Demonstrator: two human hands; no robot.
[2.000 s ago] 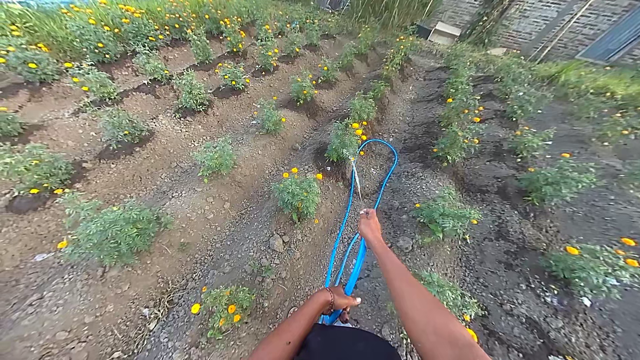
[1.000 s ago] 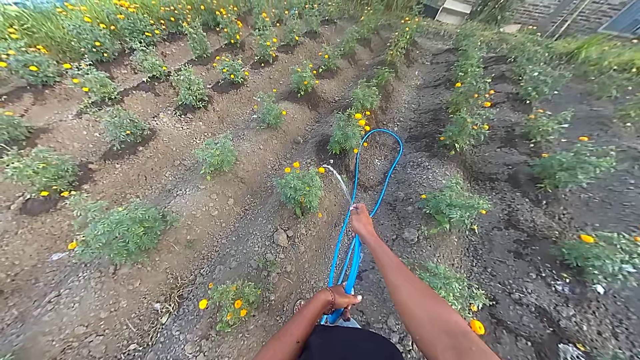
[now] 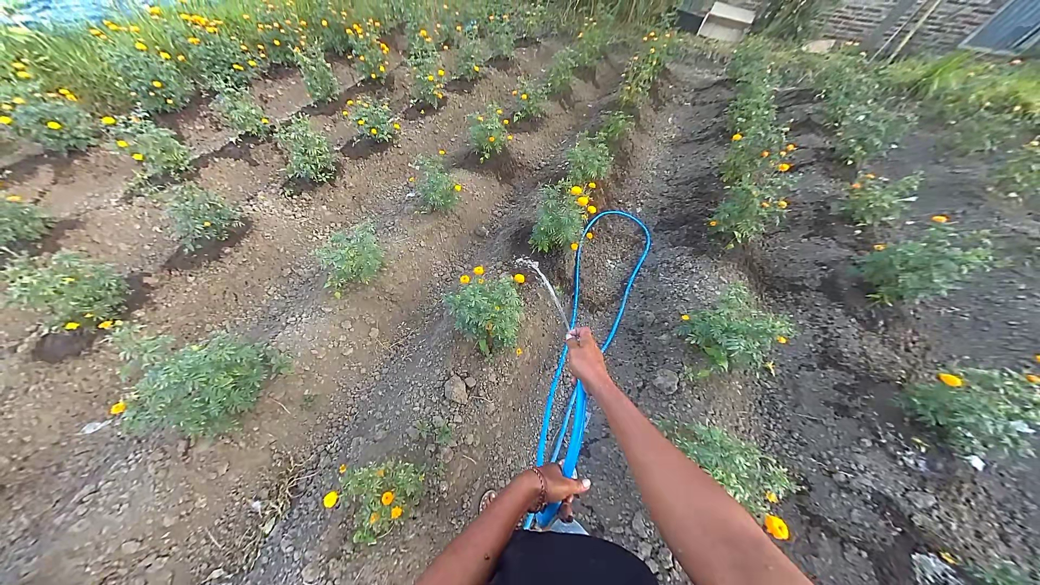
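Observation:
My right hand (image 3: 587, 356) grips the end of a blue garden hose (image 3: 637, 258), and a stream of water (image 3: 546, 284) arcs from it up and to the left. Lower down, near my lap, my left hand (image 3: 559, 484) is closed around gathered lengths of the same hose. A long loop of the hose reaches forward past my right hand over the soil. Just left of the stream stands a marigold plant (image 3: 486, 310) with a few yellow-orange blooms. Beyond the loop's left side is another flowering marigold (image 3: 559, 218).
Rows of marigold plants run over ridged soil on both sides, among them a bushy one (image 3: 203, 383) at left and one (image 3: 735, 327) at right. A small marigold (image 3: 382, 497) grows near my left forearm. A brick wall (image 3: 918, 24) and a pale box (image 3: 726, 22) are at the back.
The water, which fell close to the hose two seconds ago, now arcs out to the left. My right hand has moved slightly to the left and down. My left hand keeps its hold.

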